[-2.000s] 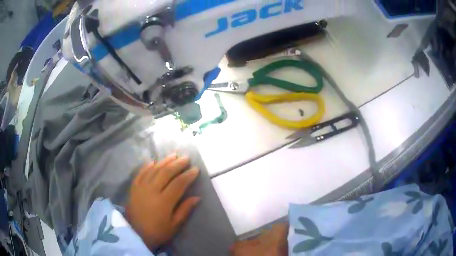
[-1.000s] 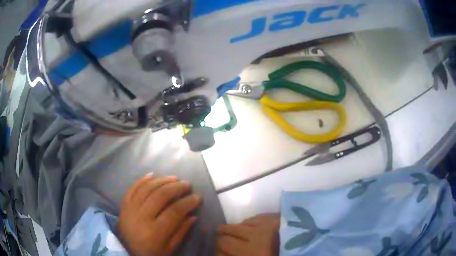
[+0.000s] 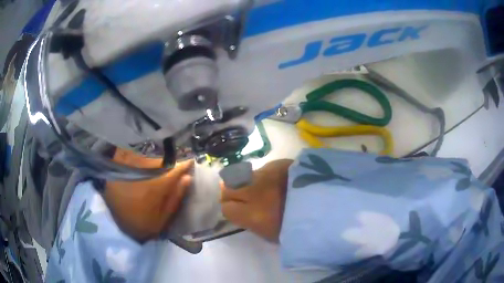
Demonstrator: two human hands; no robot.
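A pale grey piece of cloth point(image 3: 203, 202) lies under the needle area, washed out by the lamp. My left hand point(image 3: 146, 193) is on its left side, fingers pointing to the presser foot and partly behind the machine's clear guard; whether it grips cloth is unclear. My right hand point(image 3: 257, 202) is at the cloth's right edge, fingers curled onto it just below the grey block point(image 3: 236, 174). The presser foot area point(image 3: 207, 155) is mostly hidden under the white machine head point(image 3: 248, 72) with blue stripe and "JACK" lettering.
Green and yellow handled shears point(image 3: 345, 113) lie right of the needle, partly covered by my right sleeve. A narrow grey cord point(image 3: 411, 99) curves behind them. More grey cloth point(image 3: 55, 166) is bunched at the left. White table point(image 3: 221, 262) shows below the hands.
Both hands have moved up close to the needle area. The broad grey panel no longer spreads toward me. My right sleeve now covers the snips and part of the shears.
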